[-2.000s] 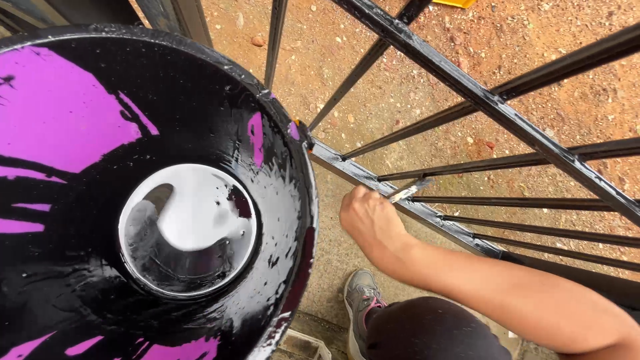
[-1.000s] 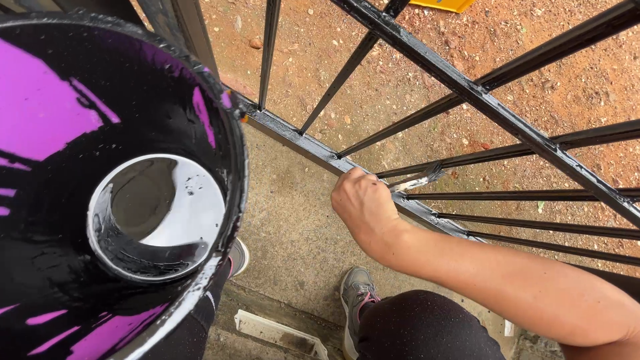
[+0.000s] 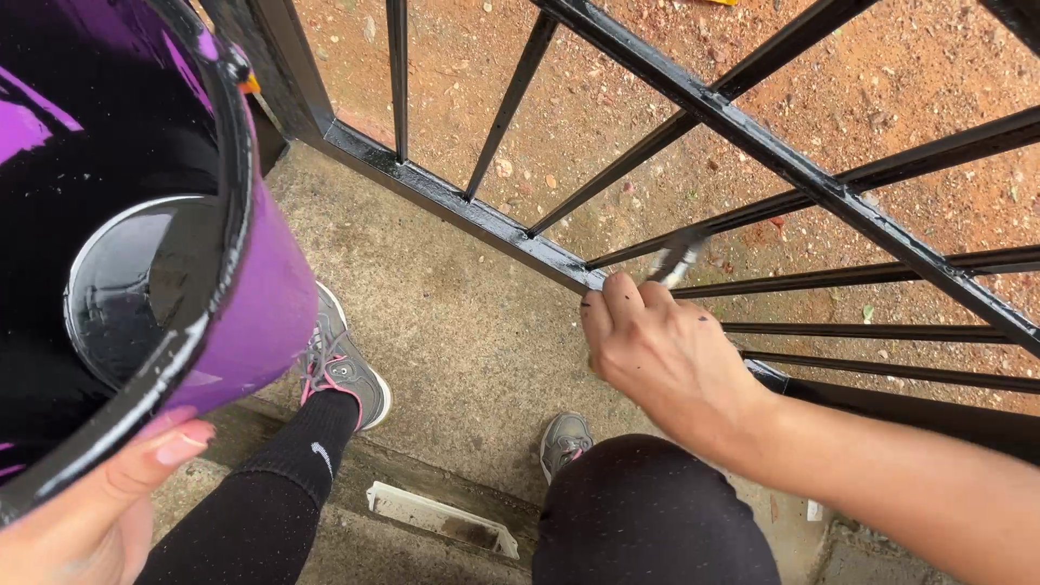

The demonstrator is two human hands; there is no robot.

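My left hand [image 3: 114, 496] grips a purple plastic bucket [image 3: 260, 301] by its paint-smeared rim at the left edge of the view. Black paint [image 3: 122, 284] lies in a round pool at the bucket's bottom. At the right of centre, my right hand [image 3: 666, 349] is closed on a paintbrush [image 3: 674, 260], whose bristle end is blurred beyond my knuckles. The hand is at the bottom rail [image 3: 487, 219] of a black metal gate, which looks wet and glossy. Dark specks of paint mark my fingers.
Slanting gate bars [image 3: 617, 171] and a diagonal bar [image 3: 772, 146] cross the upper right, over reddish gravelly ground. A concrete step [image 3: 455, 325] lies below, with my shoes [image 3: 349, 366] on it. A white plastic tray [image 3: 443, 520] sits near the bottom. A metal post [image 3: 284, 65] stands at upper left.
The bucket has shifted left in view, showing more of its outside and my left hand. My right hand stays by the bottom rail with the brush, whose angle has changed.
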